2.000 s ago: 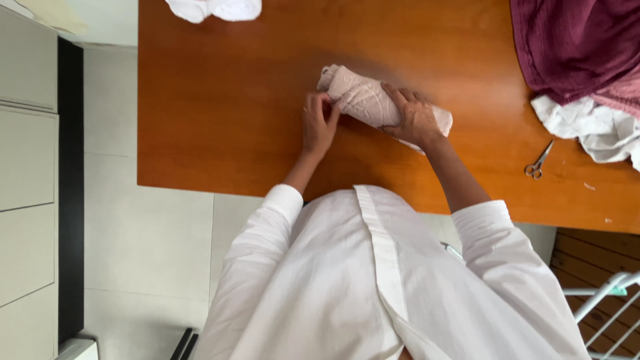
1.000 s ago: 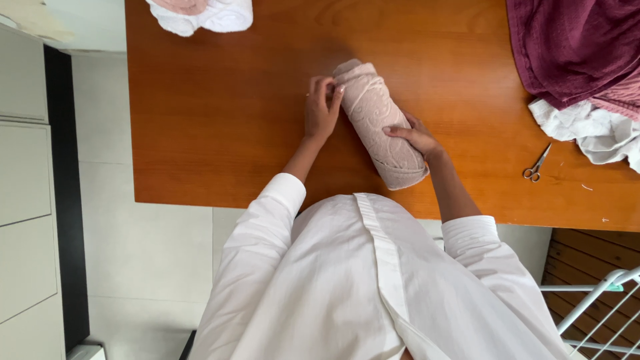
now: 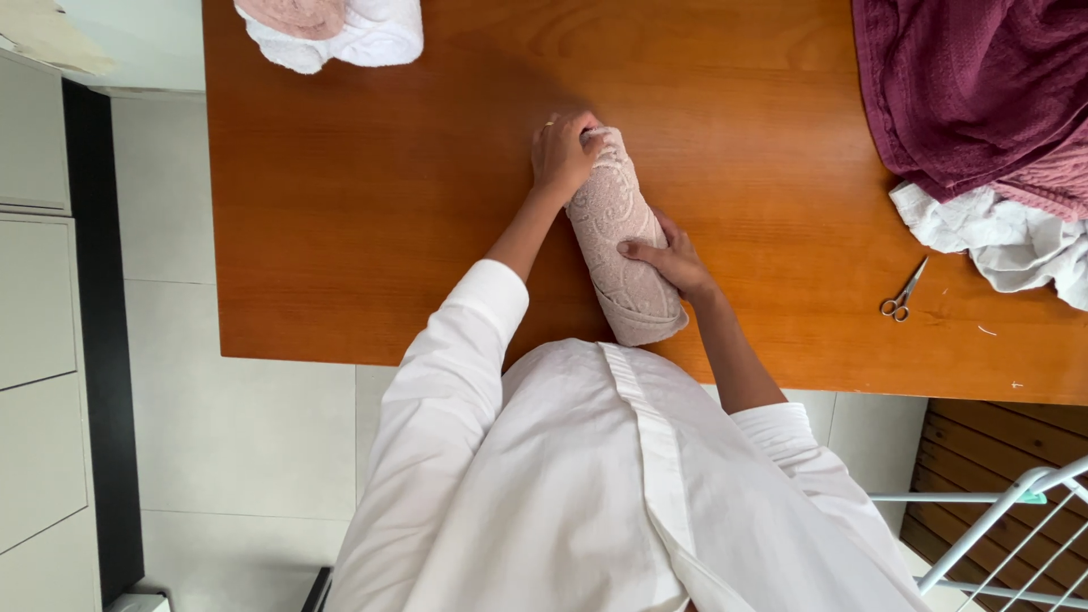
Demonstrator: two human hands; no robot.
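Observation:
A pale pink towel with a raised swirl pattern (image 3: 616,234) is rolled into a thick cylinder and lies slanted at the front of the wooden table. My left hand (image 3: 565,155) has its fingers on the roll's far end, at the folds and opening there; some fingertips are hidden. Around the right side of the roll, nearer its close end, my right hand (image 3: 671,255) is wrapped, with the thumb on top.
White and pink towels (image 3: 374,34) lie at the table's far left. A maroon towel (image 3: 977,85) and a crumpled white cloth (image 3: 1011,242) occupy the right side. Small scissors (image 3: 905,293) rest near them, by thread scraps. A white drying rack (image 3: 1003,518) stands below the table's edge.
From lying nearly crosswise two seconds ago, the towel roll has turned so its near end points toward my body. My right hand has moved from its top to its right side.

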